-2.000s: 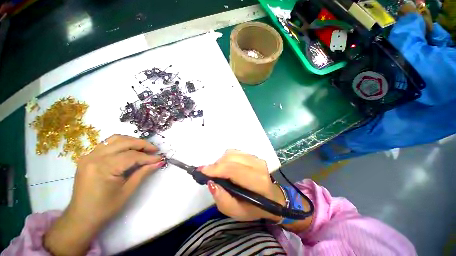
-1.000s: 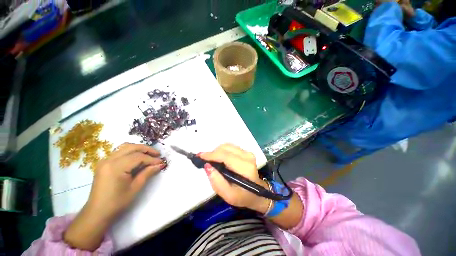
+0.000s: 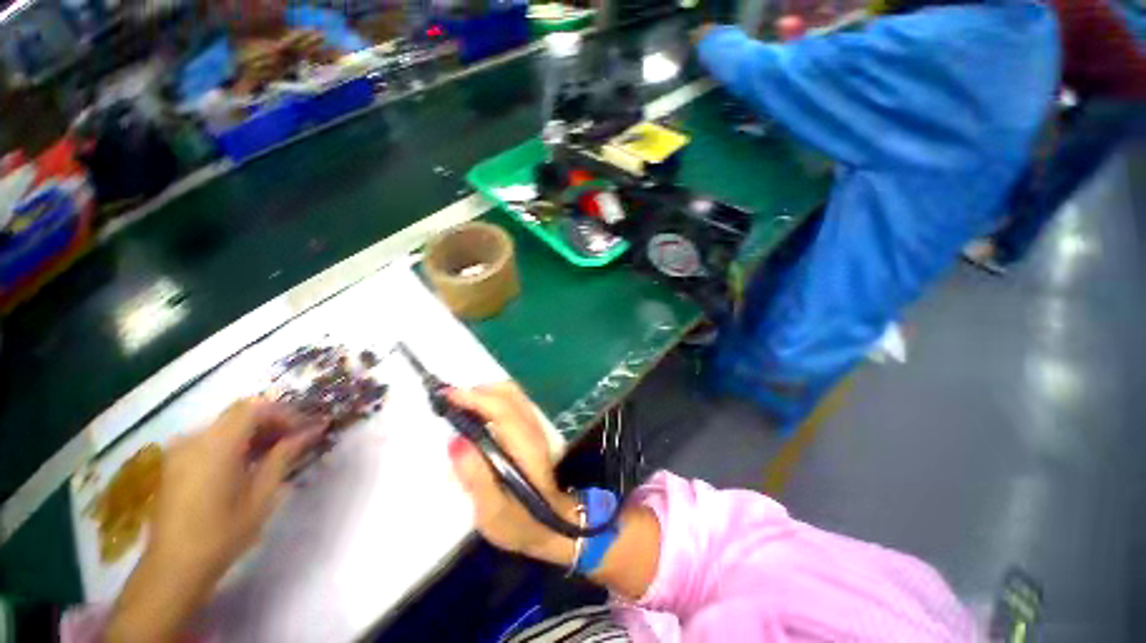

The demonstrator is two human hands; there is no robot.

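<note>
My right hand (image 3: pixel 509 471) is closed around the black handle of a soldering iron (image 3: pixel 484 440). Its metal tip points up and left, raised near the right side of the dark component pile. My left hand (image 3: pixel 226 484) is blurred at the lower left edge of the pile of small dark components (image 3: pixel 333 383); whether its fingers hold a piece cannot be told. A pile of gold-coloured pieces (image 3: pixel 126 500) lies left of my left hand, partly covered by it. Both piles lie on the white board (image 3: pixel 365 515).
A thick tan ring (image 3: pixel 473 286) stands beyond the board's corner. A green tray (image 3: pixel 503 170) with tools and parts and a black fan (image 3: pixel 685 249) are further right. A person in a blue smock (image 3: pixel 880 163) is at the bench. Blue bins (image 3: pixel 295 119) are across the dark green conveyor.
The view has swung up and to the right. My left hand has moved from beside the iron's tip to the dark pile. The iron is now raised further from my left fingers.
</note>
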